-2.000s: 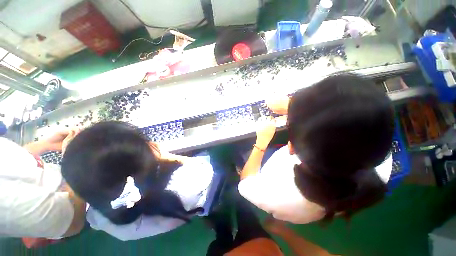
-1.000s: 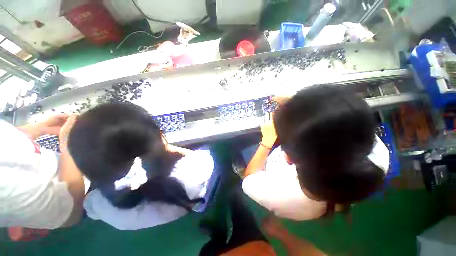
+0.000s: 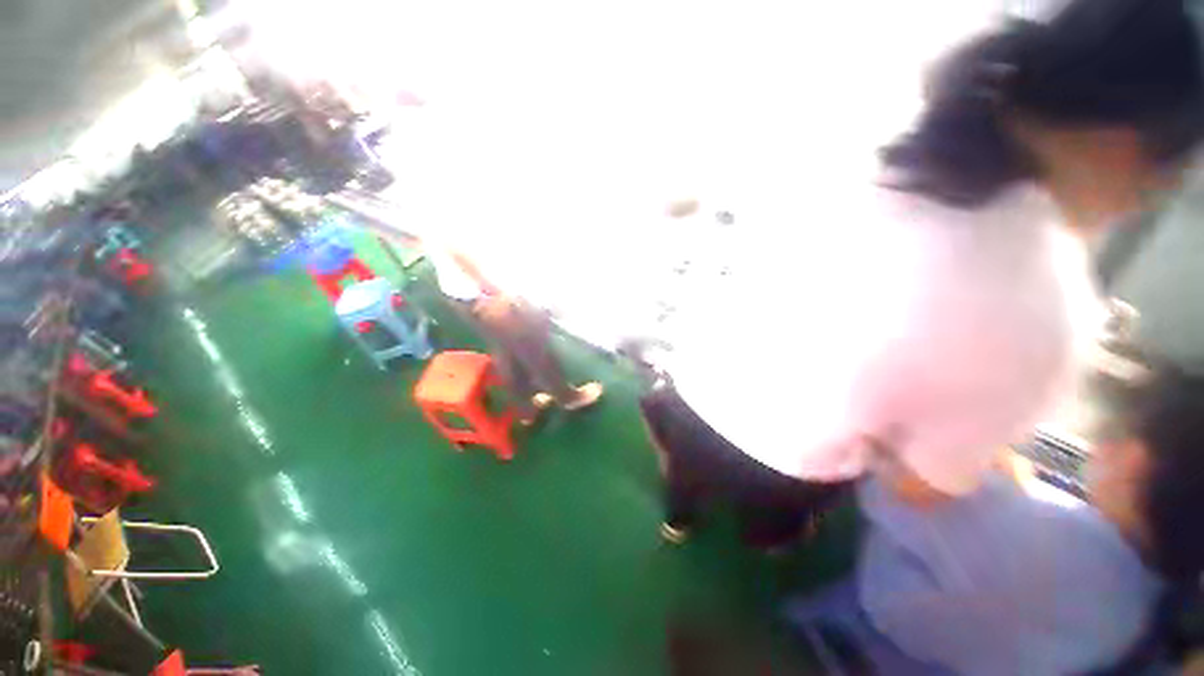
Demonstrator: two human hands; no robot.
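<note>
Neither of my hands is in view. Nearest in front of me, at the right, is a seated person in a light blue top (image 3: 1010, 581), cut off by the right edge. Beside and beyond them is a person in a white and pinkish top (image 3: 951, 330) with dark hair and dark trousers. A small patch of a studded board or strip (image 3: 1060, 462) shows between them, blurred. The upper middle is washed out by glare, so the work surface there cannot be made out.
An orange stool (image 3: 465, 396) and a light blue stool (image 3: 380, 317) stand on the green floor (image 3: 462, 568), which has a white line. Another person's legs (image 3: 528, 350) show beside the orange stool. Red stools (image 3: 106, 462) and a metal-framed chair (image 3: 139, 568) are at left.
The view has swung left, away from the line with its boards and loose parts. The floor, stools and chair have come into view, and the people now appear at the right.
</note>
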